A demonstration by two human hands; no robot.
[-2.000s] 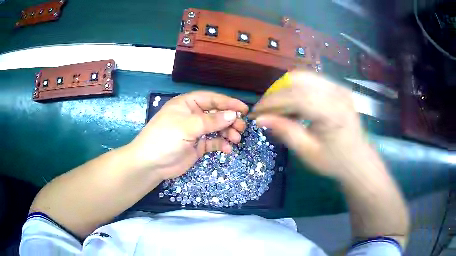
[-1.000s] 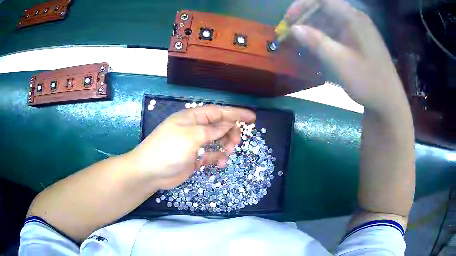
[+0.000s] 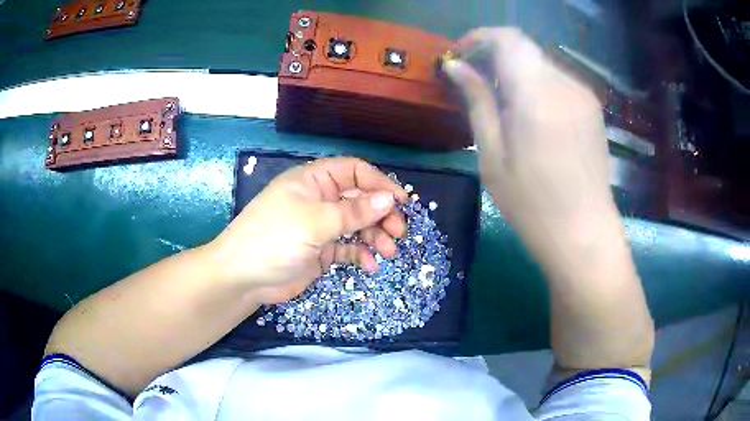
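Observation:
My left hand [image 3: 296, 222] is palm up over the black tray [image 3: 470, 247], its thumb pressed to curled fingers. Small silver discs show at its fingertips; how many it holds is hidden. More discs [image 3: 386, 288] lie heaped in the tray. My right hand [image 3: 534, 115], blurred, is over the right part of the stack of reddish-brown fixture plates [image 3: 370, 103]. A bit of a yellow tool [image 3: 449, 59] shows at its fingertips, at the third pocket. The first two pockets have bright centres. The stack's right end is hidden by the hand.
A fixture plate [image 3: 115, 134] with four pockets lies on the green bench [image 3: 123, 214] at left. Another plate [image 3: 94, 16] is at the far upper left. A white strip [image 3: 222, 94] crosses the bench. Dark reddish machinery [image 3: 699, 148] stands at right.
My right hand went from my left fingertips up to the stack, and is now lower over the third pocket. My left fingers opened with discs showing, then the thumb closed over them again.

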